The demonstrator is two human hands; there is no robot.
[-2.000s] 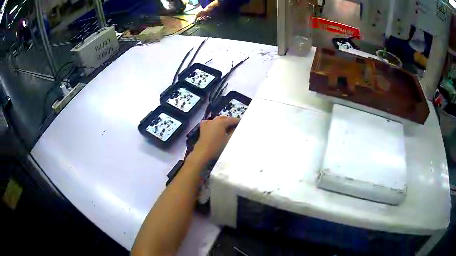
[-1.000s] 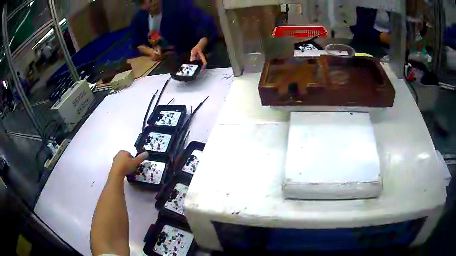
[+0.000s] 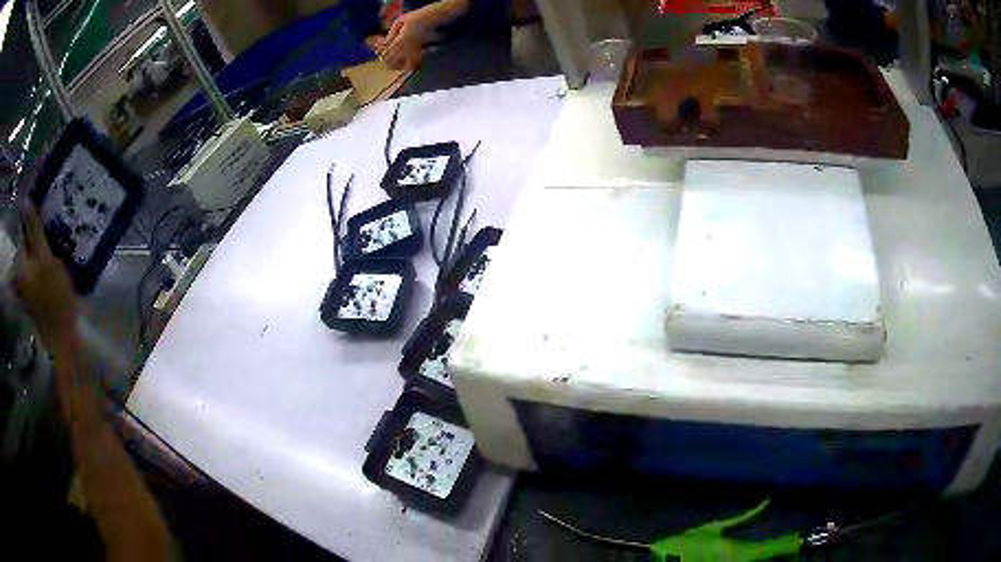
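My left hand (image 3: 46,274) is raised at the far left edge, slightly blurred, and holds a black square lamp housing (image 3: 82,206) tilted up, its white circuit board facing the camera. My right hand is not in view. On the white table, a back housing (image 3: 424,169), a middle housing (image 3: 384,232) and a nearer housing (image 3: 369,298) form a loose row with black leads. A second row beside the machine has a near housing (image 3: 428,451), another (image 3: 437,349) and a third (image 3: 475,267), the latter two partly hidden by the machine.
The white machine (image 3: 571,329) carries a white block (image 3: 774,258) and a reddish-brown fixture (image 3: 757,104). A green air blow gun (image 3: 724,542) lies before it. A white box (image 3: 223,159) stands left of the table. Another person's hand (image 3: 406,42) is beyond the table.
My left hand has lifted a housing from the left row and moved it far left. The housing in the other person's hand a second ago is gone from it; one now lies at the table's back.
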